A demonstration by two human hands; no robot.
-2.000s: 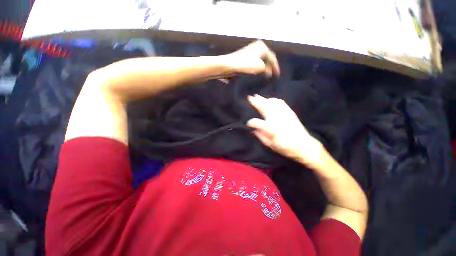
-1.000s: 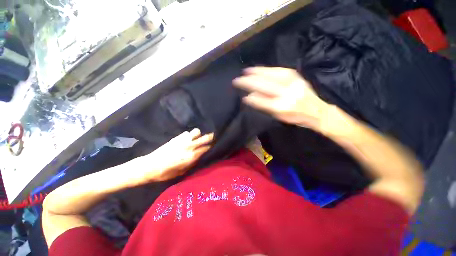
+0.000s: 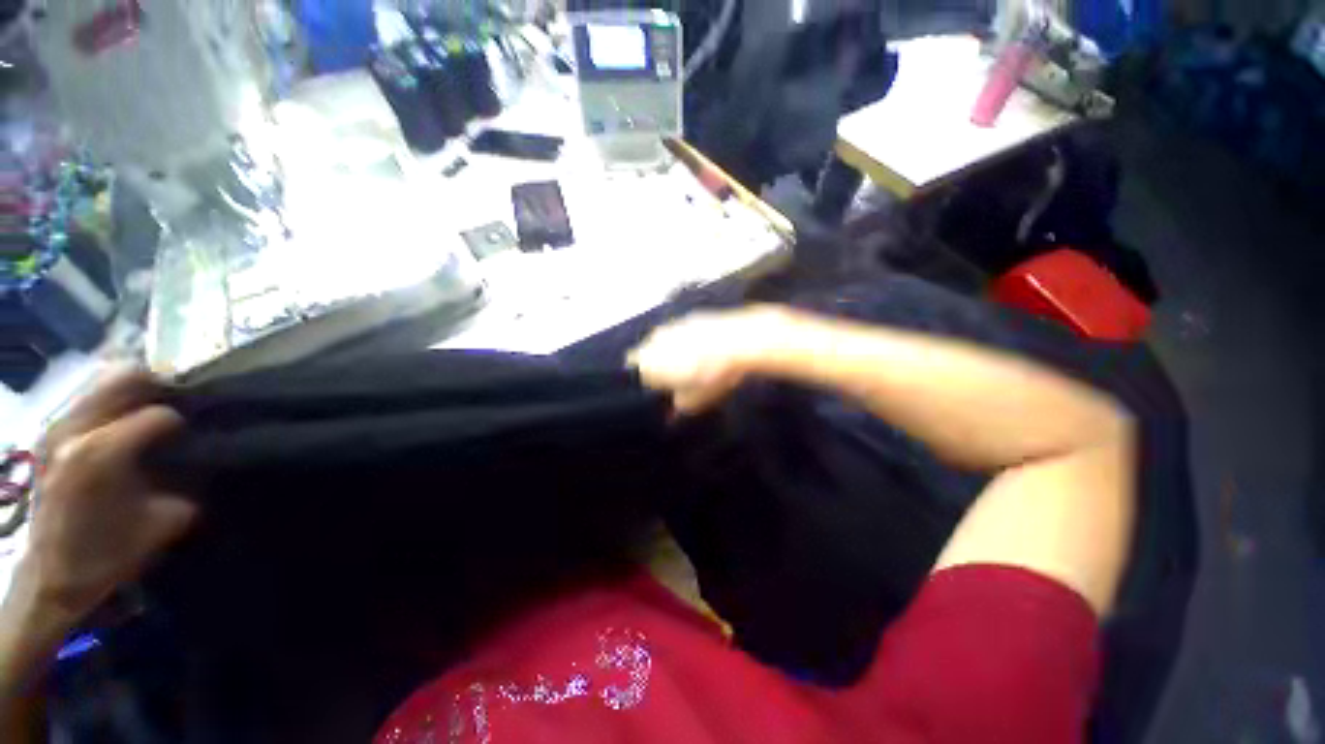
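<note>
A large black garment (image 3: 422,451) is stretched between my two hands in front of the table's near edge and hangs over my lap. My left hand (image 3: 109,487) grips its left end at the far left, a little blurred. My right hand (image 3: 693,359) grips its upper edge near the middle of the view. More of the black cloth bulges out to the right under my right forearm. The pale sewing machine (image 3: 334,305) stands on the table just beyond the cloth, washed out by glare.
The white table (image 3: 625,247) holds a dark slab (image 3: 542,215), another black device (image 3: 516,144), dark thread cones (image 3: 436,90) and a grey control panel (image 3: 625,73). Red-handled scissors (image 3: 15,487) lie at the left edge. A red box-like object (image 3: 1072,295) and a second table (image 3: 930,124) are at right.
The view has turned towards the right side of the table. My hands have moved apart and now hold the garment raised and stretched between them.
</note>
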